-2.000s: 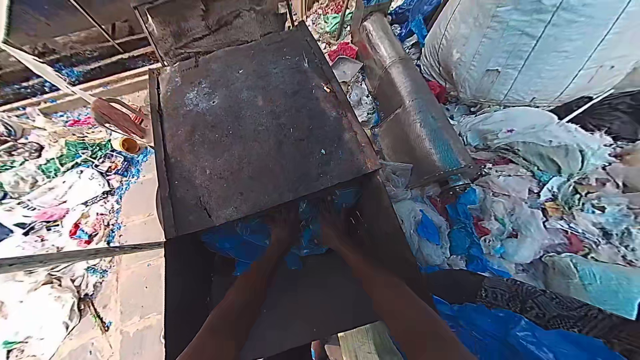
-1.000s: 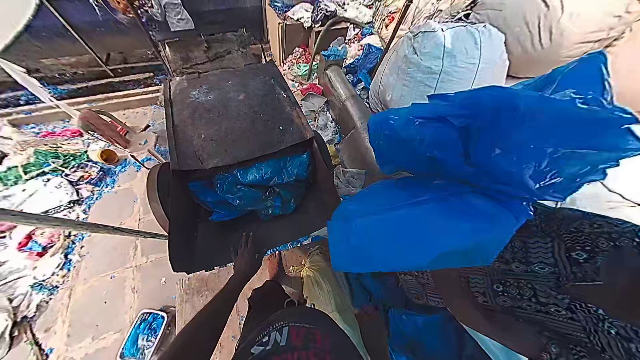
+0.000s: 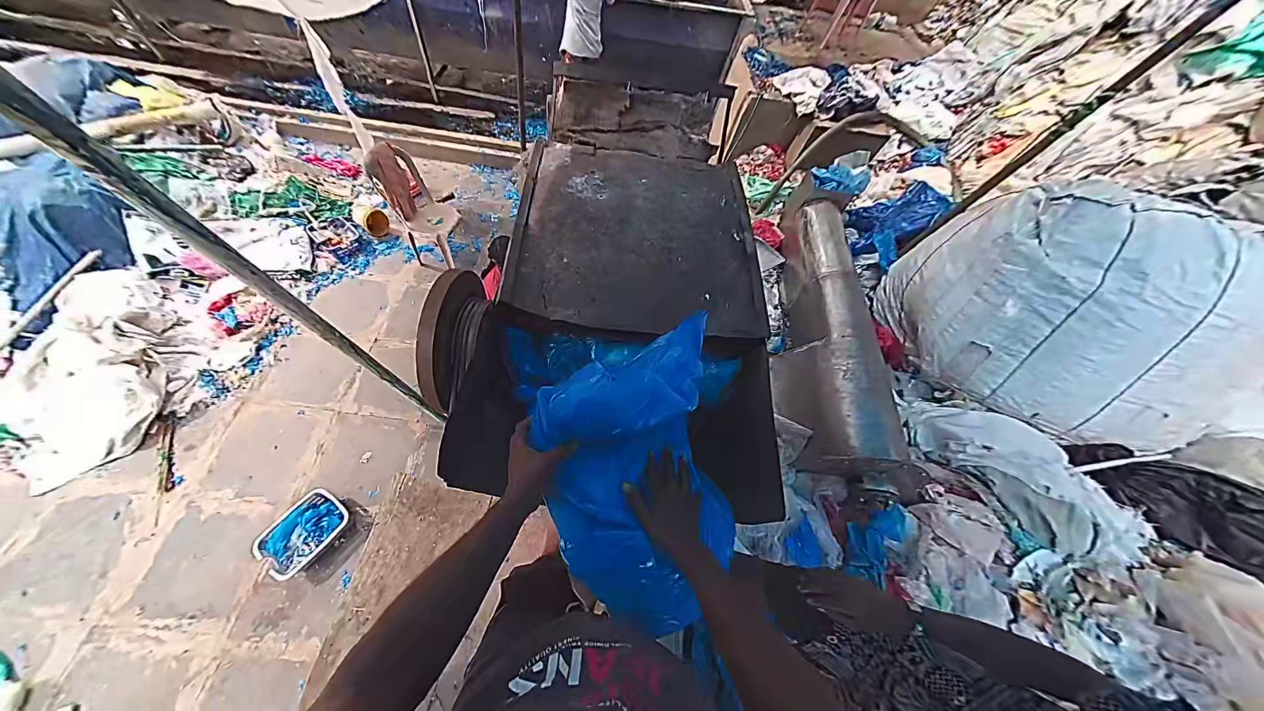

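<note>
A blue plastic sheet (image 3: pixel 632 484) lies across the front lip of a dark metal machine hopper (image 3: pixel 736 464). My left hand (image 3: pixel 533 459) is closed on the sheet's left edge. My right hand (image 3: pixel 671 499) rests on top of the sheet with its fingers spread. More blue plastic film (image 3: pixel 538 360) fills the hopper mouth, under the sloping metal cover (image 3: pixel 632 237). The sheet's lower end hangs down in front of my body.
A wheel (image 3: pixel 449 336) is on the machine's left side, near a slanting pole (image 3: pixel 247 267). A tub of blue scraps (image 3: pixel 301 533) sits on the paving. On the right are a metal cylinder (image 3: pixel 839 336), a large white sack (image 3: pixel 1076 306) and a co-worker's arm (image 3: pixel 997 647).
The large blue sheet, at the right beside the co-worker a second ago, now lies over the hopper lip under my hands. My left hand, on the lip then, now grips it.
</note>
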